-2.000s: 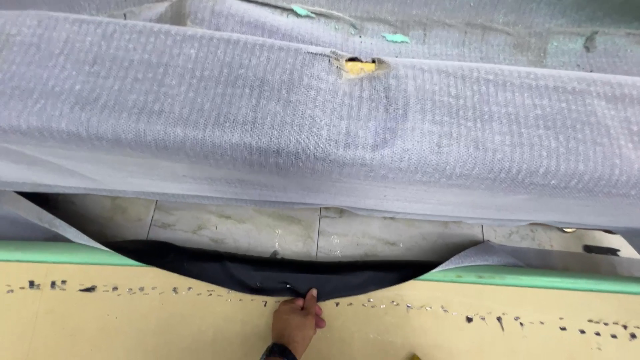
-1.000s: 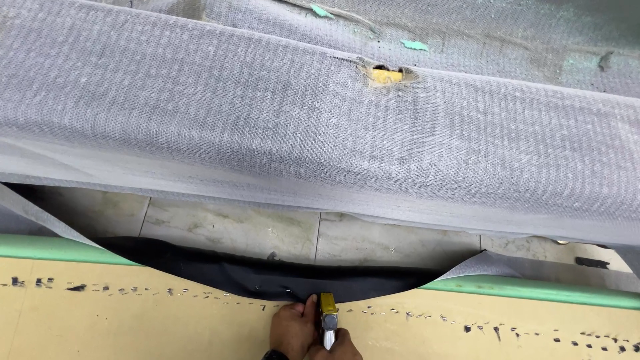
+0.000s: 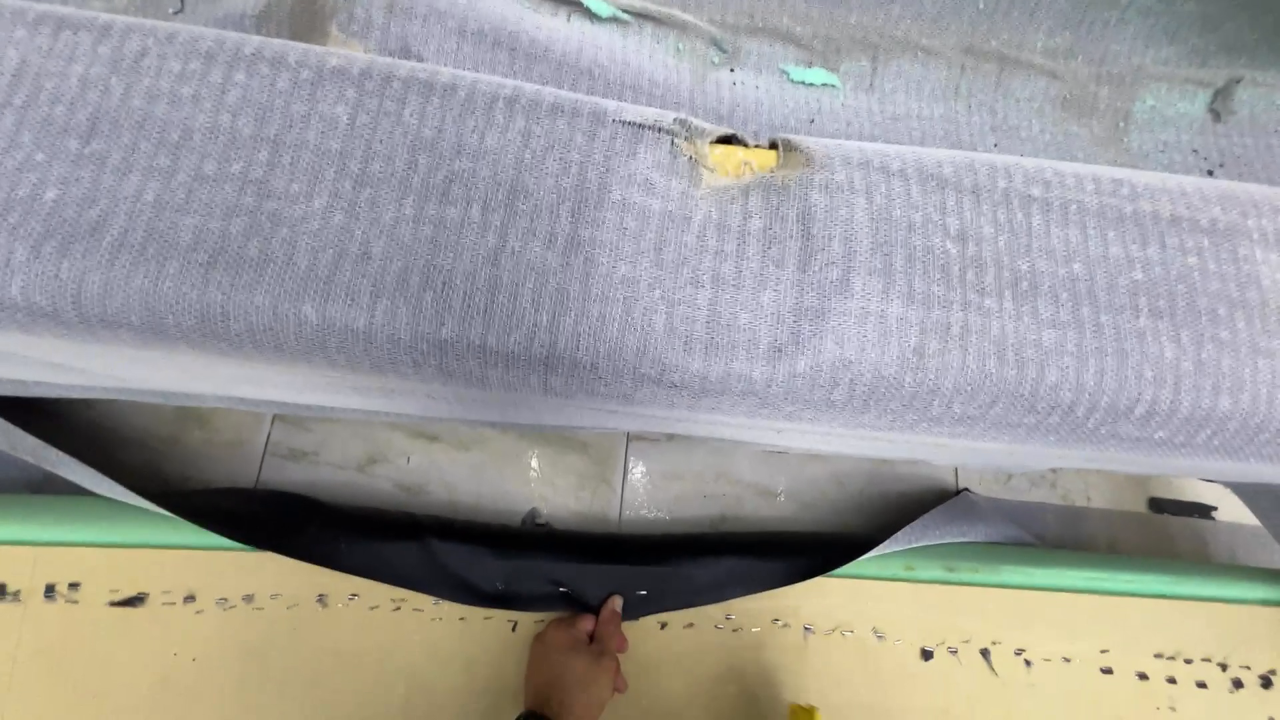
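Observation:
My left hand (image 3: 577, 665), at the bottom centre, presses and pinches the edge of a black fabric (image 3: 470, 570) against a tan board (image 3: 330, 660), with the thumb on top. Small bright staples (image 3: 641, 592) show in the black fabric just above the thumb. My right hand is out of view. The tip of a yellow tool (image 3: 803, 711) pokes in at the bottom edge, right of my left hand; the rest of it is hidden. Grey fabric (image 3: 500, 250) stretches above, with a torn hole showing a yellow piece (image 3: 740, 160).
A row of old staples and black scraps (image 3: 928, 653) runs along the board. Green padding (image 3: 1080, 572) lines its far edge. Beyond the sagging black fabric lies a tiled floor (image 3: 440, 465). Green scraps (image 3: 812, 76) rest on the grey fabric at the top.
One second ago my right hand held a yellow-headed tool at the fabric edge; it has since dropped out of view. Another staple now shows near my left thumb. My left hand stays at the edge.

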